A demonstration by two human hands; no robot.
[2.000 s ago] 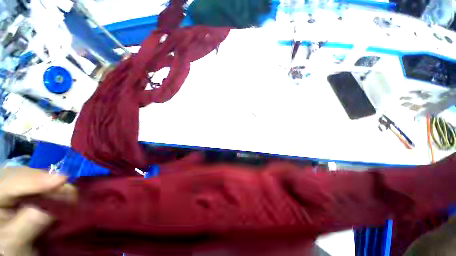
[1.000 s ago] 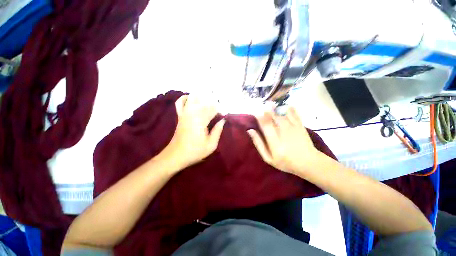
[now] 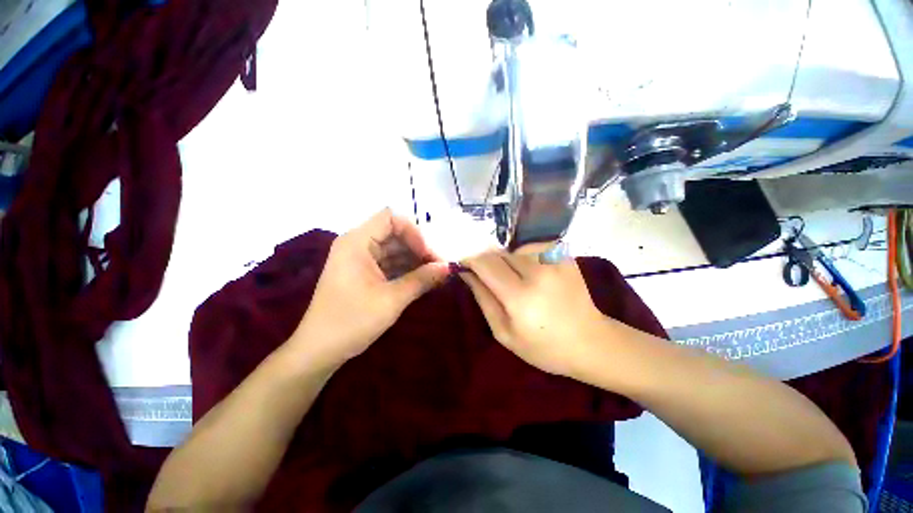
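Note:
A dark red garment piece (image 3: 400, 371) lies on the table in front of me and hangs over its front edge. My left hand (image 3: 365, 281) pinches the cloth's upper edge between thumb and fingers. My right hand (image 3: 521, 296) holds the same edge, its fingertips close to the left ones. Both hands are just in front of the white sewing machine's head (image 3: 621, 90). The needle area is washed out by glare and partly hidden behind the shiny curved metal guard (image 3: 546, 150).
A long maroon garment pile (image 3: 100, 200) lies at left. At right are a black phone-like item (image 3: 731, 222), snips (image 3: 797, 263), a blue and orange tool (image 3: 836, 286) and an orange cord (image 3: 894, 271). A grey ruler strip (image 3: 781, 336) runs along the front edge.
From the stretched cloth of two seconds ago, it now lies at the machine. Since one second ago, both hands have drawn together and pinch the edge; the machine head looms larger.

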